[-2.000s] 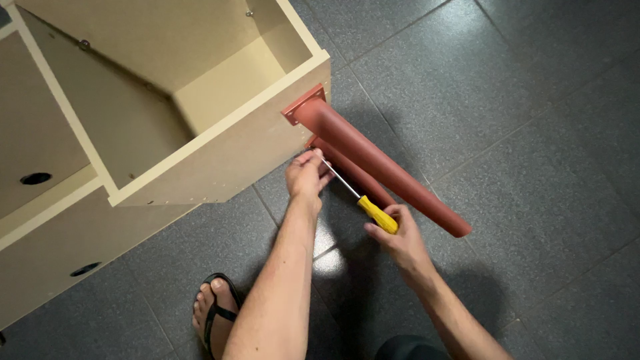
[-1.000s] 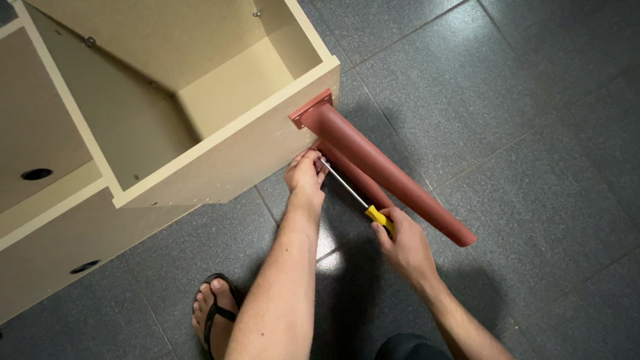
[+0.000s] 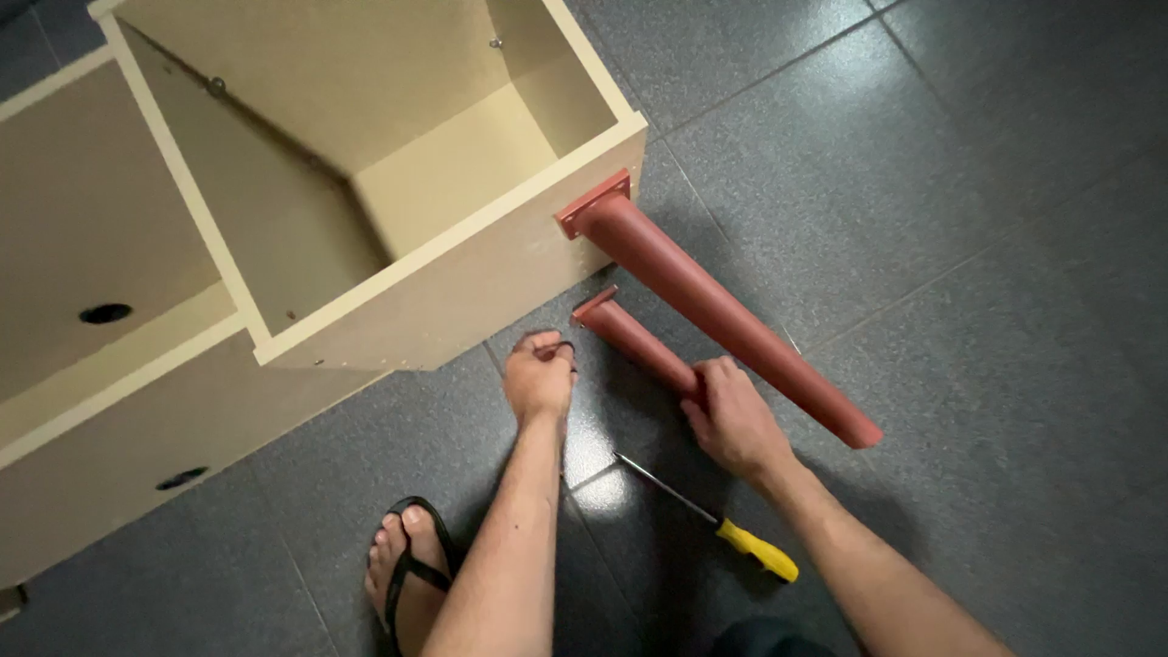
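Note:
My right hand (image 3: 735, 415) grips the lower end of a reddish tapered furniture leg (image 3: 643, 347), whose mounting plate stands apart from the cabinet's side panel. Another reddish leg (image 3: 730, 301) is attached by its square plate near the panel's corner and slants out to the lower right. My left hand (image 3: 540, 374) is beside the plate of the held leg, its fingers curled; whether something small is between them cannot be told. A screwdriver (image 3: 753, 547) with a yellow handle lies on the floor below my right hand, its tip toward the upper left.
The open, unpainted board cabinet (image 3: 411, 274) fills the upper left, with metal fittings inside and round dark holes (image 3: 106, 314) in its lower section. My foot in a black flip-flop (image 3: 415, 566) is at the lower left. Grey tiles (image 3: 958, 383) cover the floor.
The screwdriver has left my right hand and lies on the floor. That hand has taken hold of the nearer leg, which has come away from the panel. My left hand has moved down from the panel.

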